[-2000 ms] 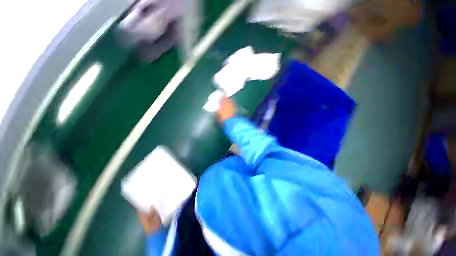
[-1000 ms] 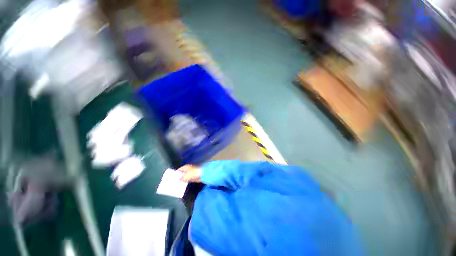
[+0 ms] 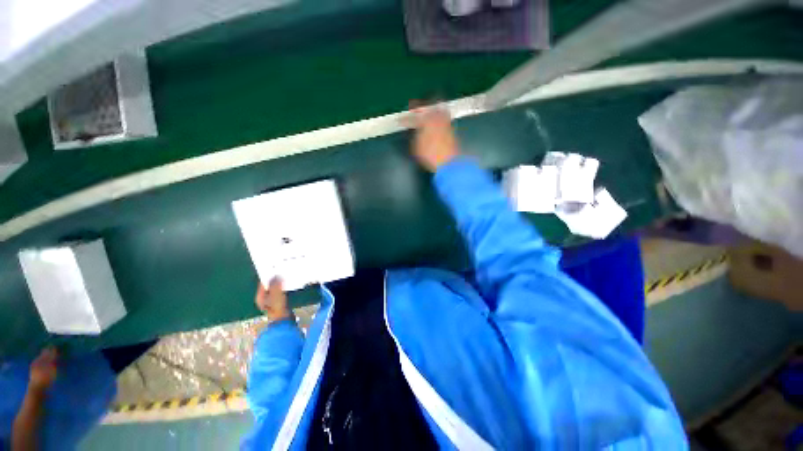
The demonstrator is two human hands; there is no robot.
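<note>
A closed white packing box point(image 3: 298, 231) with a small dark mark on its face lies on the dark green bench in front of me. My left hand point(image 3: 275, 299) grips its near edge, fingertips on the card. My right hand point(image 3: 433, 136) is stretched forward at the pale rail, to the right of the box and beyond it. It is blurred, with its fingers apart and nothing visible in it. Several small white labels point(image 3: 577, 185) lie in a loose cluster on the bench, to the right of my right forearm.
Another white box point(image 3: 75, 286) stands at left near a coworker's hand point(image 3: 42, 365). Beyond the rail are an open box with a grey filling point(image 3: 88, 104) and a dark tray point(image 3: 475, 31). A clear plastic bag point(image 3: 740, 158) lies at right, above the blue bin point(image 3: 607, 273).
The view has swung from the bin and floor back to the bench. My right hand has moved from beside the bin to the rail; the white piece it held no longer shows in it.
</note>
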